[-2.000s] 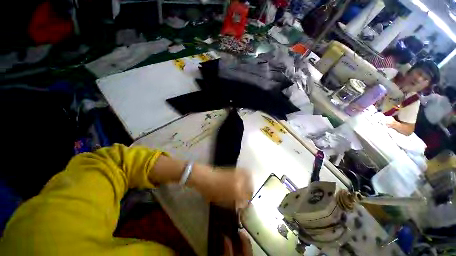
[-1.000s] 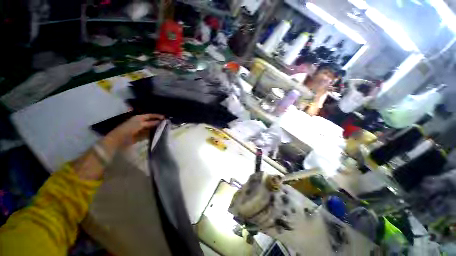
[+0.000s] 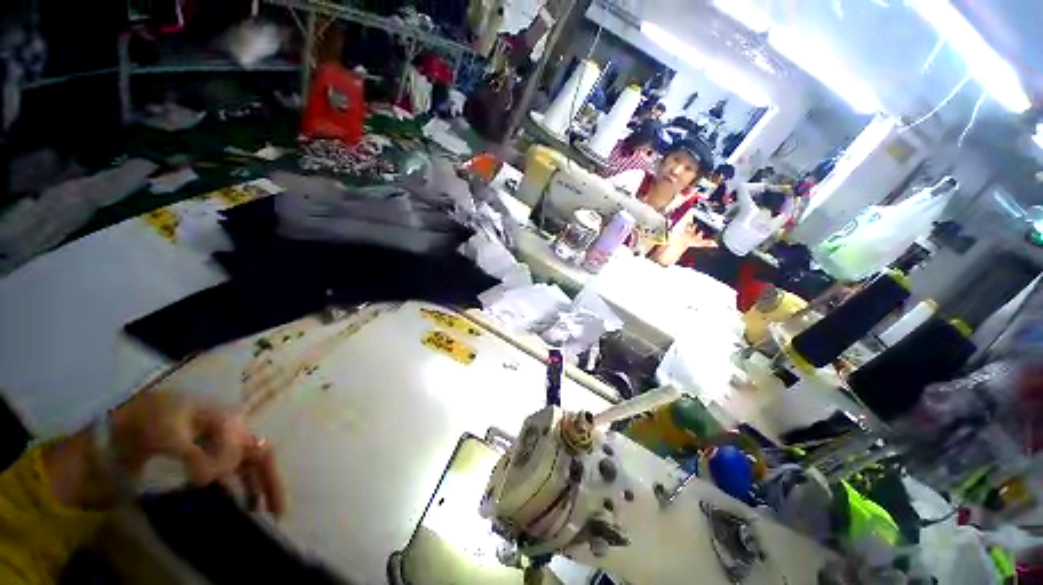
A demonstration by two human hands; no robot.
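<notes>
My left hand [image 3: 204,448], in a yellow sleeve, is at the lower left, blurred, with its fingers bent downward. A black fabric strip [image 3: 217,535] lies just under it, cut off by the bottom edge; whether the fingers grip it is unclear. My right hand is out of the picture. The cream-white sewing machine head [image 3: 538,480] stands at the bottom centre-right, its needle area mostly hidden. The metal plate [image 3: 452,526] beside it is brightly lit. A pile of black cut pieces [image 3: 343,269] lies at the table's far left.
The worn white table [image 3: 355,423] bears yellow stickers [image 3: 448,346]. White scraps [image 3: 532,309] lie along its far edge. A person [image 3: 677,183] sits at another machine [image 3: 589,197] beyond. Big black thread cones [image 3: 852,320] stand at right. A red-orange object [image 3: 333,103] is at the back.
My left hand has moved from near the black pile down toward the lower left. The strip, earlier stretched upright below the hand, now shows only at the bottom left. The view has shifted.
</notes>
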